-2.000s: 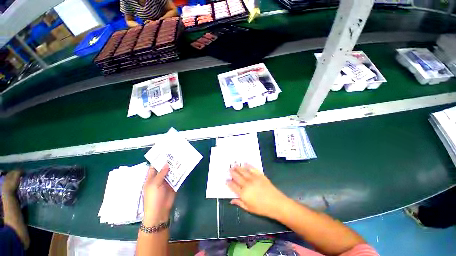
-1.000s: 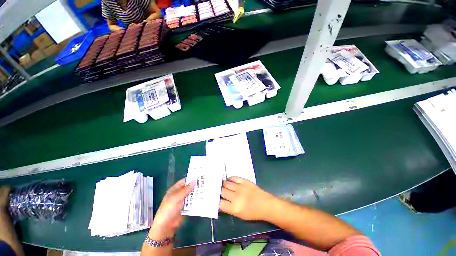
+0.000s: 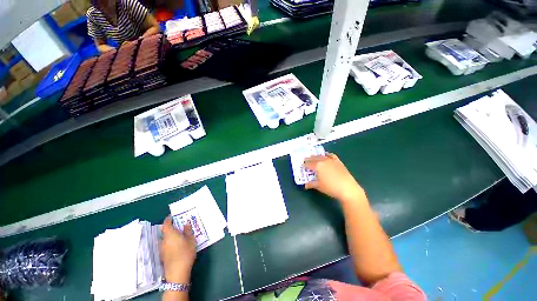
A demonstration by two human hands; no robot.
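Observation:
My left hand [image 3: 178, 247] holds a white leaflet [image 3: 211, 206] with a small insert card [image 3: 189, 226] on top, just right of a thick loose stack of white papers [image 3: 121, 258]. My right hand [image 3: 330, 176] is on the small pile of insert cards [image 3: 299, 163] by the foot of the white post, its fingertips on the top card. Whether it grips a card cannot be told. A squared pile of white leaflets [image 3: 256, 199] lies between my hands, touched by neither.
White packing trays [image 3: 167, 124] sit on the belt beyond the white rail [image 3: 253, 157]. The slanting frame post [image 3: 341, 64] stands at the rail. Large booklets [image 3: 500, 135] lie far right, a shiny black bagged bundle [image 3: 32, 263] far left. A person in a striped top [image 3: 121, 22] is across the line.
My hands have moved apart from the leaflet they both held. My left hand has gone left with it, beside the thick stack. My right hand has reached up and right to the card pile.

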